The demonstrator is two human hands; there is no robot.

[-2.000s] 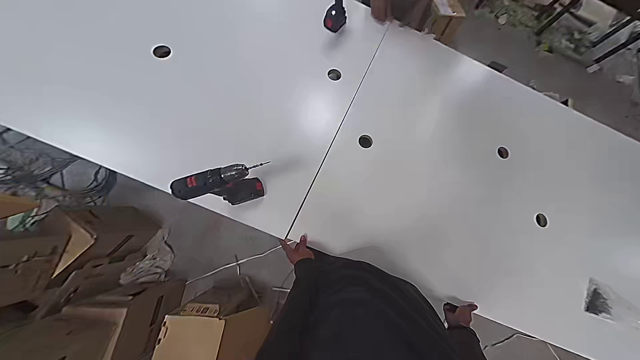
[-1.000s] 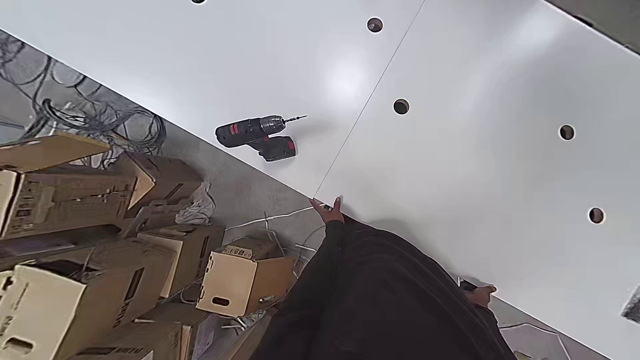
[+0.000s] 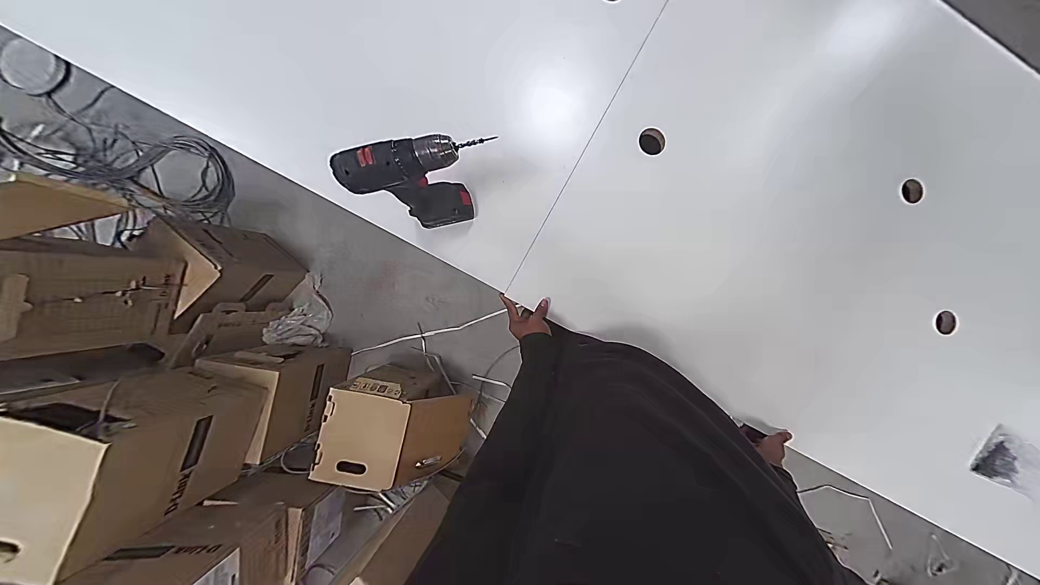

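Note:
Two white tabletop panels [image 3: 772,244] meet along a thin straight seam. My left hand [image 3: 528,318] touches the near edge right at the seam's end, with thumb and a finger spread apart. Farther right along that edge is my right hand [image 3: 772,447], next to a small dark object [image 3: 754,432]; whether the fingers close on it cannot be told. A black and red cordless drill [image 3: 402,175] with a bit fitted lies on its side on the left panel, its bit pointing at the seam. Round holes [image 3: 652,141] pierce the right panel.
Several open cardboard boxes [image 3: 398,431] crowd the floor at the lower left. Coiled grey cables [image 3: 187,175] lie behind them, and white cable [image 3: 431,331] runs along the floor near my left hand. A blurred grey patch [image 3: 999,459] shows at the right.
The view has swung toward the near left edge. A second black tool and another person's hand, seen at the far edge two seconds ago, are out of view. My hands remain at the near edge.

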